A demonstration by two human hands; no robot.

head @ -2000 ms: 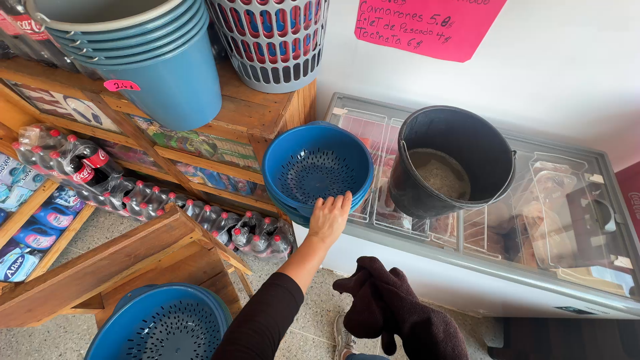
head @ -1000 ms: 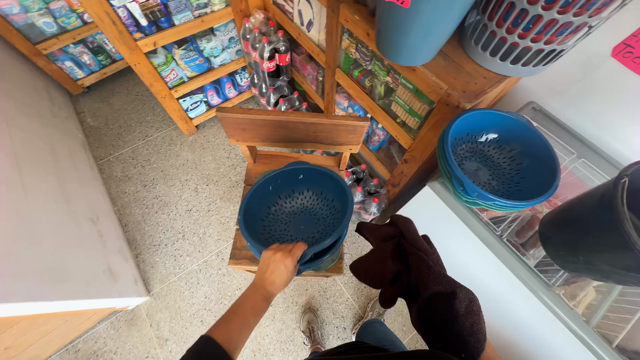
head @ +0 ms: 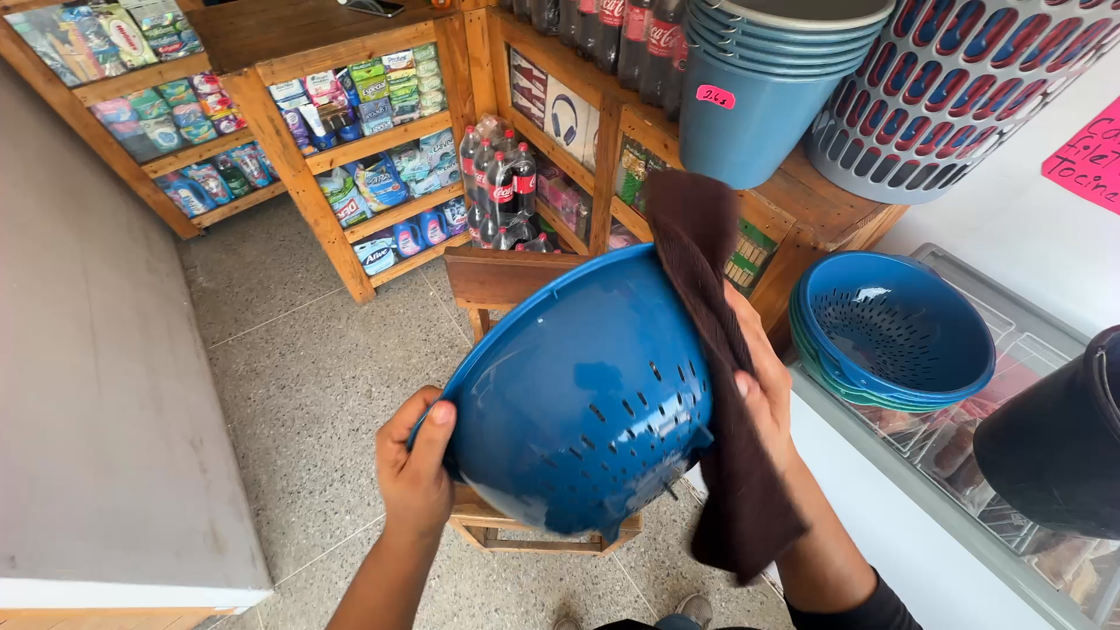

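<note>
A blue plastic colander point(head: 577, 394) is held up and tilted between both hands, its slotted outer side facing me. My left hand point(head: 420, 455) grips its rim on the left. Against the colander's right side, my right hand point(head: 763, 376) holds a dark brown cloth point(head: 726, 420), which hangs down past the wrist and covers part of the rim. To the right, a stack of blue and green colanders point(head: 892, 332) sits on the glass-topped chest freezer point(head: 941, 464). Behind the held colander is a wooden chair point(head: 507, 282), mostly hidden.
A black bucket point(head: 1059, 437) stands on the freezer. Nested blue-grey buckets point(head: 752, 114) and a grey laundry basket point(head: 945, 105) are on a wooden shelf unit point(head: 822, 197). Bottled cola packs point(head: 503, 188) rest on the floor. A grey panel point(head: 105, 350) rises at left.
The blue colander, held low over the chair a second ago, is now raised and tilted, with both hands at it. The cloth has come up against its right side.
</note>
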